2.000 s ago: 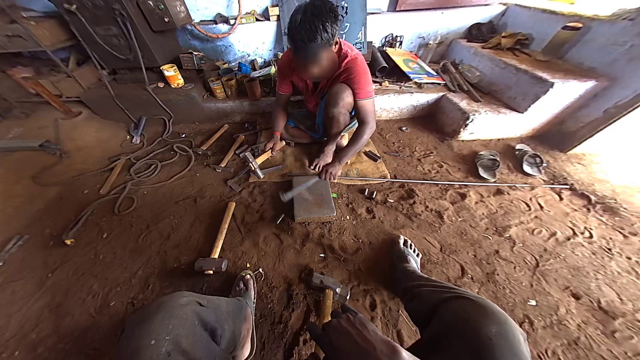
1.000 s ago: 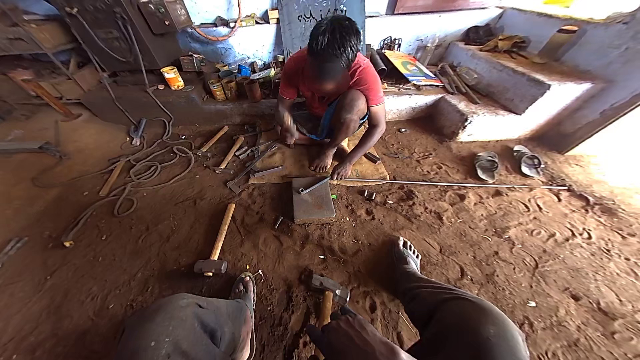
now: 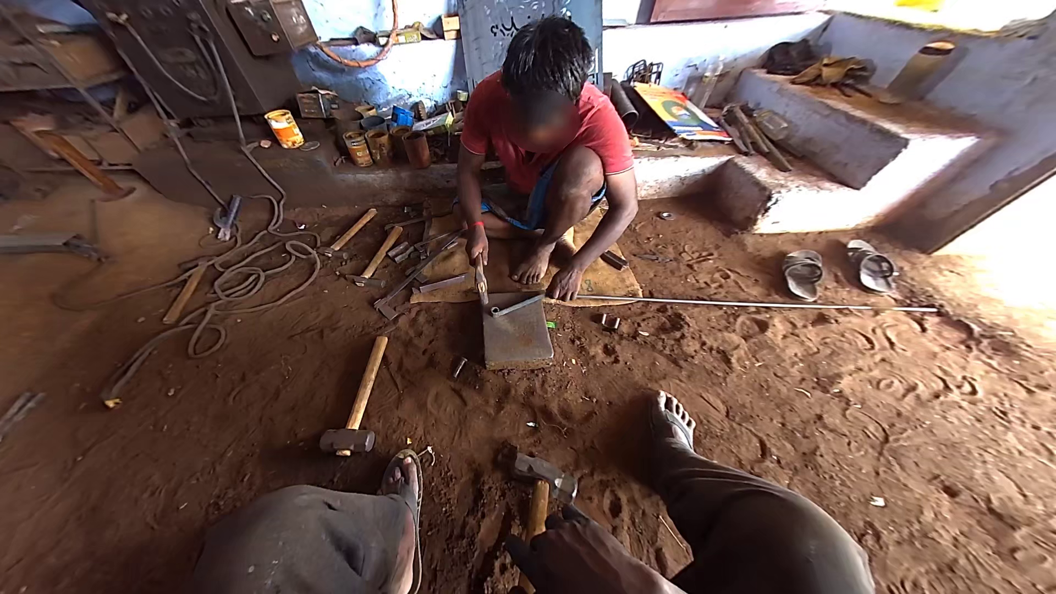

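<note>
My right hand (image 3: 582,554) is low in the middle, its fingers around the wooden handle of a hammer (image 3: 536,510) whose steel head rests on the dirt floor. My left hand is out of view. Between my feet and a squatting co-worker lies a flat metal block (image 3: 518,342). A short metal piece with a ring-like end (image 3: 518,306) lies across its top. The co-worker's one hand holds a hammer (image 3: 481,285) at the block's left edge; the other hand is beside the right edge, at the near end of a long thin metal rod (image 3: 742,304).
A sledgehammer (image 3: 356,412) lies left of my sandalled foot. Farther left are a coiled cable (image 3: 239,280) and several hammers and tongs. Sandals (image 3: 803,275) sit at the right, near a concrete step (image 3: 825,194). Tins (image 3: 285,129) stand along the back ledge.
The co-worker's hammer hand has moved, and the hammer is now down at the block's left edge. My right hand and its hammer stay where they were.
</note>
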